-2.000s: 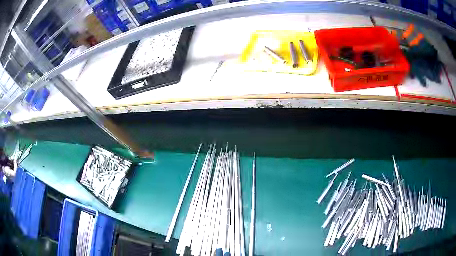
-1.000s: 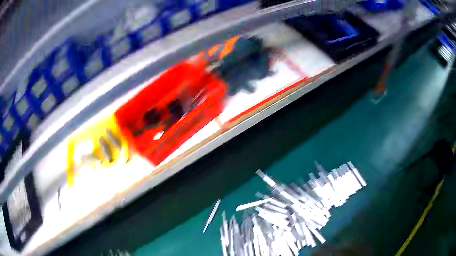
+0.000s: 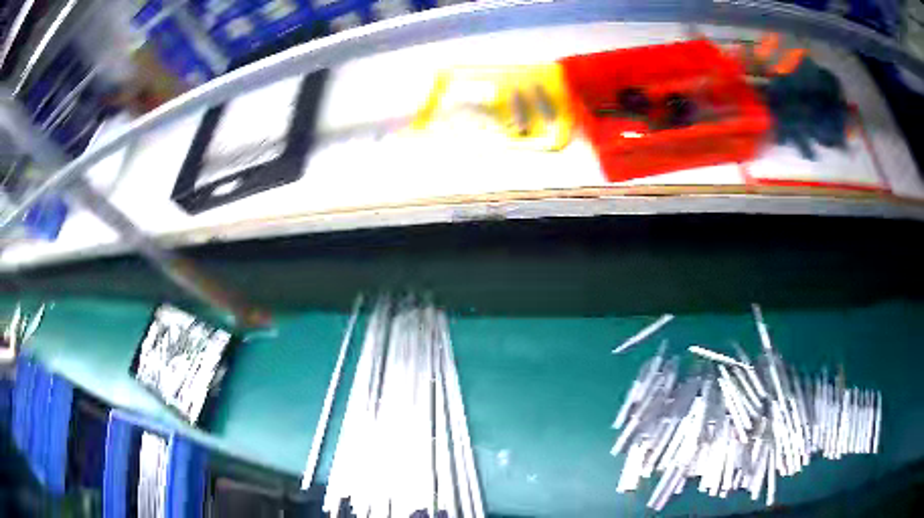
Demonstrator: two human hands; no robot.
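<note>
No hand of mine is clearly in view. A loose heap of short silver metal shafts [image 3: 709,430] lies on the green bench top [image 3: 547,405] at the right, with a tidier row at its right end. A bundle of long silver rods [image 3: 395,415] lies left of the heap, pointing away from me, with one rod apart on its left. A black tray of small jumbled silver parts [image 3: 182,359] sits further left. The picture is blurred.
A raised white shelf [image 3: 375,167] runs behind the bench. It holds a black crate [image 3: 243,187], a yellow tray [image 3: 446,106], a red bin [image 3: 669,152] with dark round pieces, and dark gloves [image 3: 811,106]. A metal post stands left. Blue totes [image 3: 117,465] are at lower left.
The view swung right and tilted, then came back to nearly the first view. The rod on the right of the long bundle now lies against it or is no longer separate.
</note>
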